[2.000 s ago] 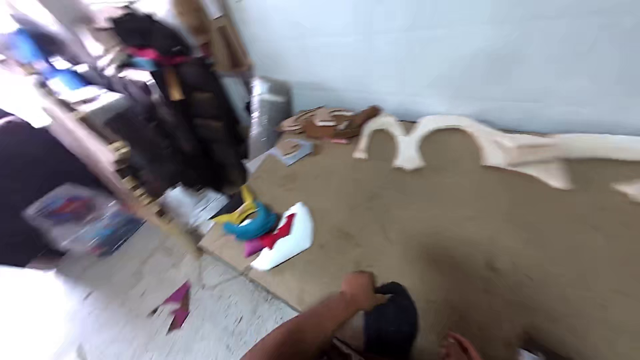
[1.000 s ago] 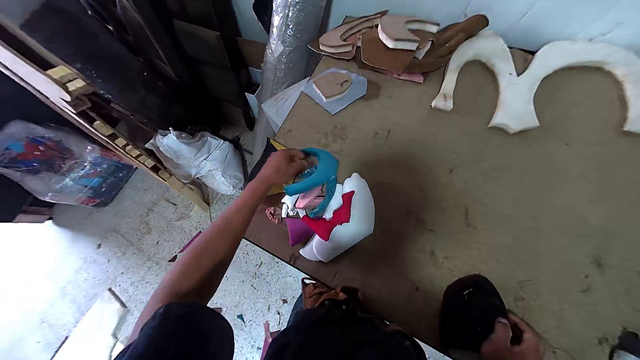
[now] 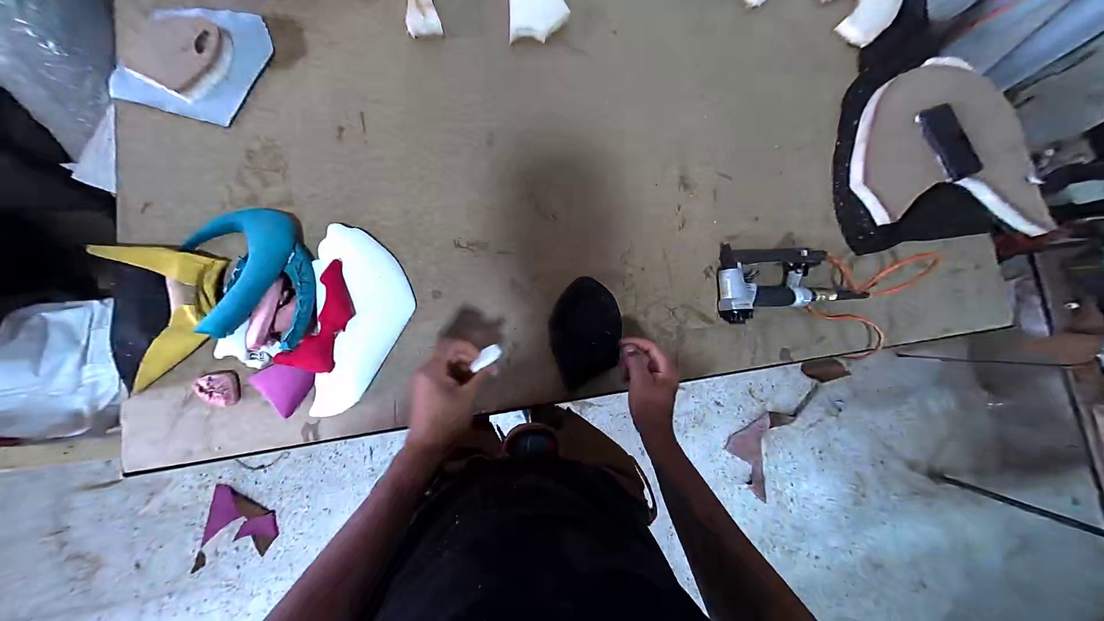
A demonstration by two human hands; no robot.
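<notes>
Near the front edge of the table, my left hand is closed on a small white piece, whose kind I cannot tell. My right hand has its fingertips at the right edge of a black, leaf-shaped padded piece; whether they grip it is unclear. Left of my hands lie a white padded piece, a red one, a teal curved one, a yellow one and a magenta one, some overlapping.
A pneumatic stapler with an orange hose lies at the right. Behind it, a board-and-foam shape sits on black material with a dark rectangular object on top. Fabric scraps lie on the floor beyond the table's front edge.
My left hand was at the teal piece one second ago and is now away from it, to the right, holding the small white piece. The view has swung right and downward.
</notes>
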